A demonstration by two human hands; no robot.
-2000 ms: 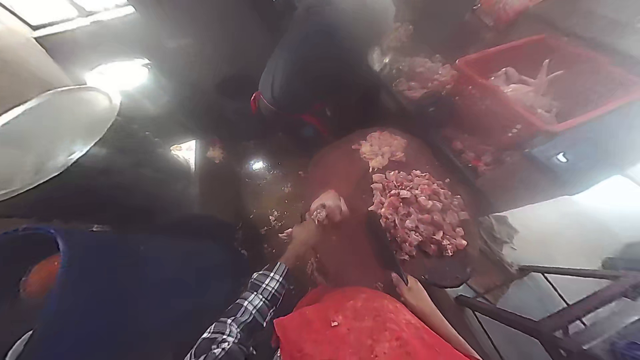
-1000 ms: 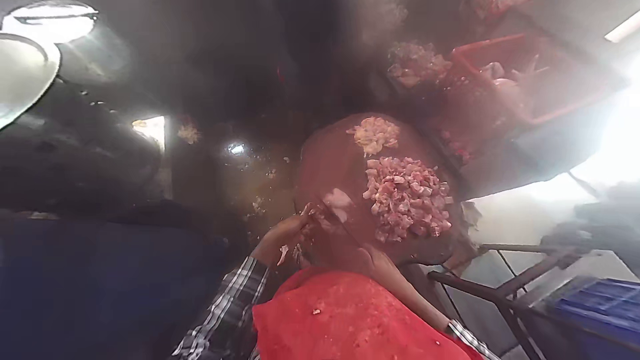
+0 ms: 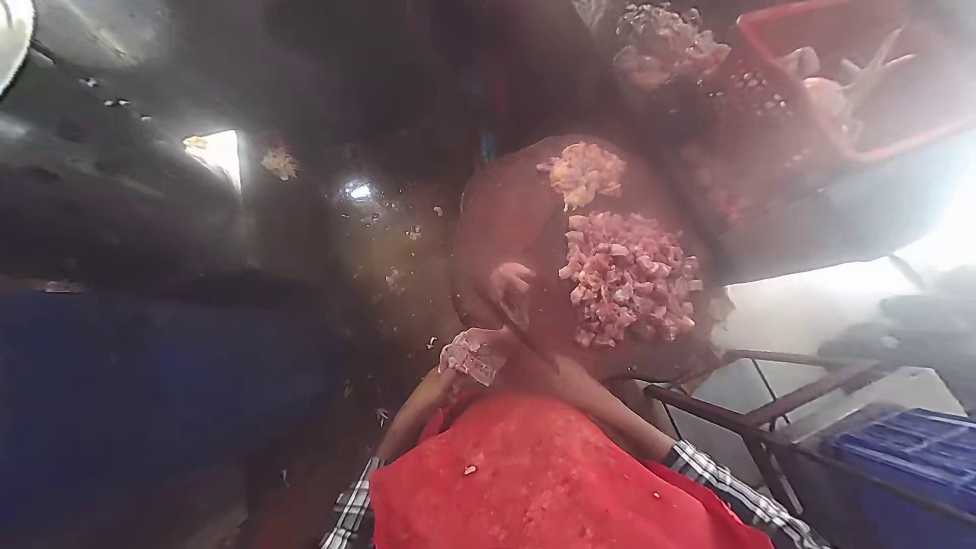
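My left hand grips a piece of raw poultry at the near left edge of a round chopping block. My right hand is closed near the block's front edge, around the handle end of a dark knife; blur hides the fingers and most of the handle. Beyond the blade lies another pale piece of meat. A large heap of chopped raw meat covers the block's right part. Behind it sits a smaller yellowish heap of fat or skin.
A red plastic crate with raw poultry stands at the back right, beside a pile of meat. A dark metal frame and a blue crate are at the right. A large blue surface lies left. Scraps dot the wet surface between.
My right hand has moved left from below the large heap to near my left hand. One pale piece lies apart from the piece in my left hand. The view has shifted.
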